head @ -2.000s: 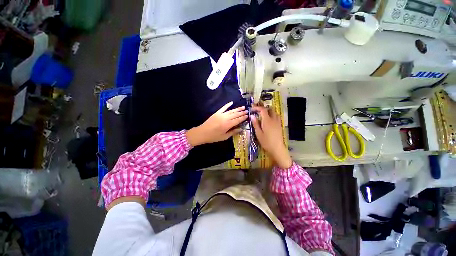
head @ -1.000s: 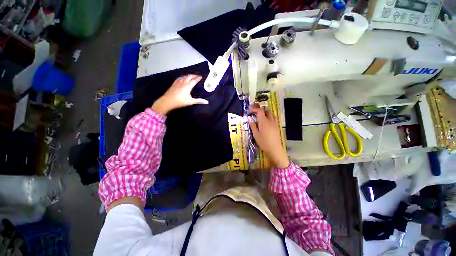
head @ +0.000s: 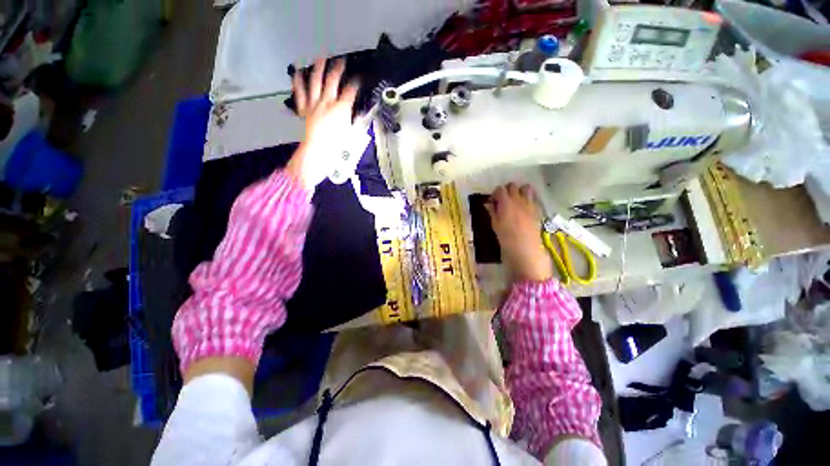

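A large dark cloth panel (head: 337,259) lies left of the needle area and hangs over the table's left edge. My left hand (head: 323,105) reaches past the lamp with fingers spread, over another dark cloth piece (head: 387,62) at the back; whether it grips that cloth cannot be told. My right hand (head: 517,218) rests on the machine bed beside a small dark rectangle (head: 483,229), fingers partly over it. The needle plate (head: 418,264) lies uncovered between yellow tapes (head: 452,264). The white JUKI sewing machine (head: 546,127) stands behind.
Yellow-handled scissors (head: 571,259) lie right of my right hand, with small tools (head: 628,216) in a recess beyond. A blue crate (head: 146,300) stands at the left under the cloth. A control panel (head: 651,45) and red fabric (head: 510,25) are at the back.
My left hand has moved from the dark panel to the back cloth. My right hand has left the needle area and moved right to the small rectangle. The view has shifted.
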